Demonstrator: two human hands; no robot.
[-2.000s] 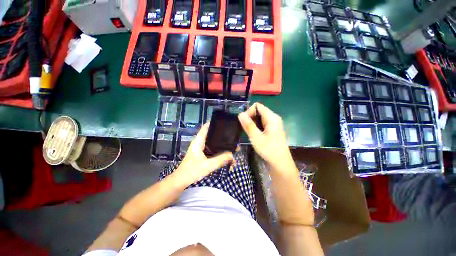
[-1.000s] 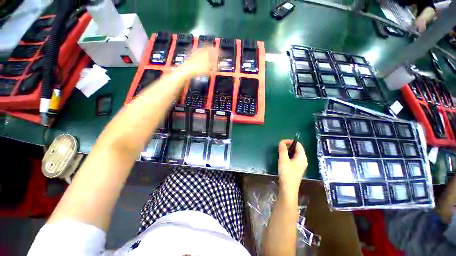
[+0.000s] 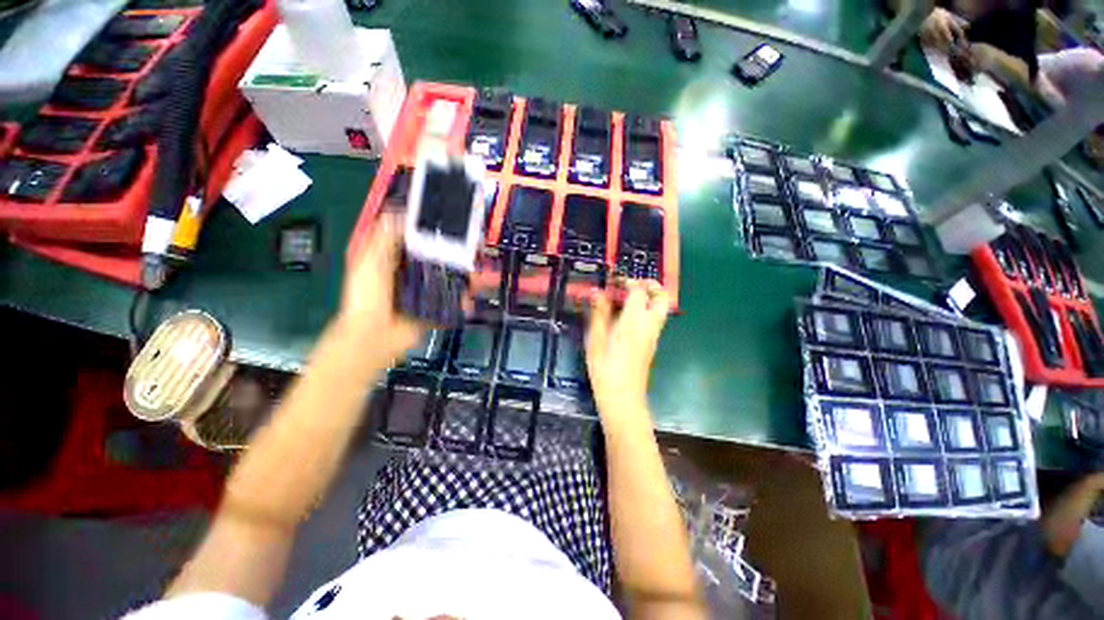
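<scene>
My left hand (image 3: 378, 291) holds a keypad phone (image 3: 443, 224), blurred, above the red phone tray's (image 3: 671, 182) left side. A pale outline surrounds its dark screen. My right hand (image 3: 627, 345) is at the tray's near edge, fingertips bent close together by the lower right phone (image 3: 639, 236); whether it grips anything is unclear. Other phones lie in the tray; its upper left slot shows a white paper label (image 3: 442, 116). A lens sheet (image 3: 523, 351) lies before the tray at the bench edge, with a strip of windows standing upright along its far side.
More lens sheets (image 3: 920, 418) lie at right. At left are a white box (image 3: 321, 103), crumpled tissue (image 3: 266, 182), black hose (image 3: 179, 158), small dark part (image 3: 297, 245) and round fan (image 3: 179, 363). A scrap carton (image 3: 787, 509) is below the bench. Other people's hands show far right.
My left hand reached over the tray and now holds up a phone with a pale outline. My right hand moved left to the tray's near edge. The camera view has shifted.
</scene>
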